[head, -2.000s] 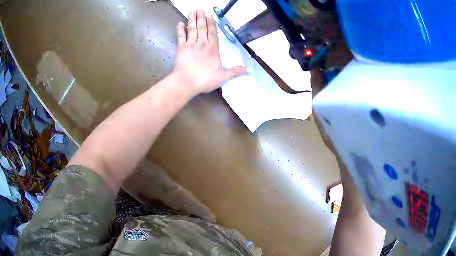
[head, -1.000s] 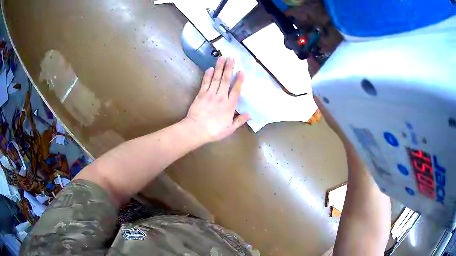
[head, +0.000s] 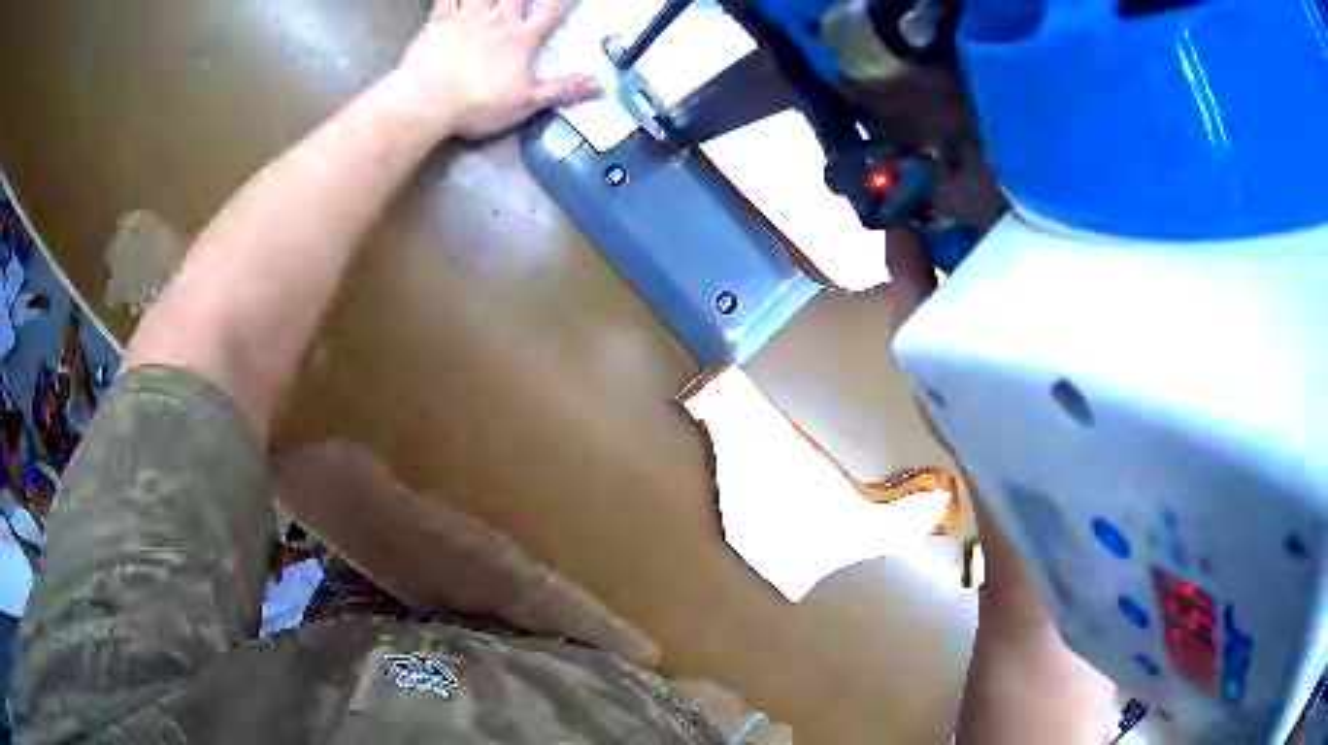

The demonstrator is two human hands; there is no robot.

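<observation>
The straight-knife cutting machine, with a blue motor [head: 1143,124] and a white control box [head: 1121,437], fills the right side. Its grey base plate [head: 670,233] lies bare on the table. The thin upright guard [head: 637,95] stands at the plate's far end, against the white-topped fabric lay [head: 794,189]. My left hand [head: 488,66] lies spread at the lay's left edge, partly cut off by the top of the picture. My right hand is hidden behind the machine; only the forearm shows. A shaped cut piece [head: 801,510] with orange edges lies nearer me, apart from the lay.
The brown table [head: 481,364] has worn, taped patches [head: 437,546] near its edge. Multicoloured scraps [head: 44,422] lie on the floor at the left. Thin orange strips lie beside the cut piece.
The shaped piece has come away from the lay and sits nearer me. The base plate is now uncovered. My left hand moved off the piece, up and left.
</observation>
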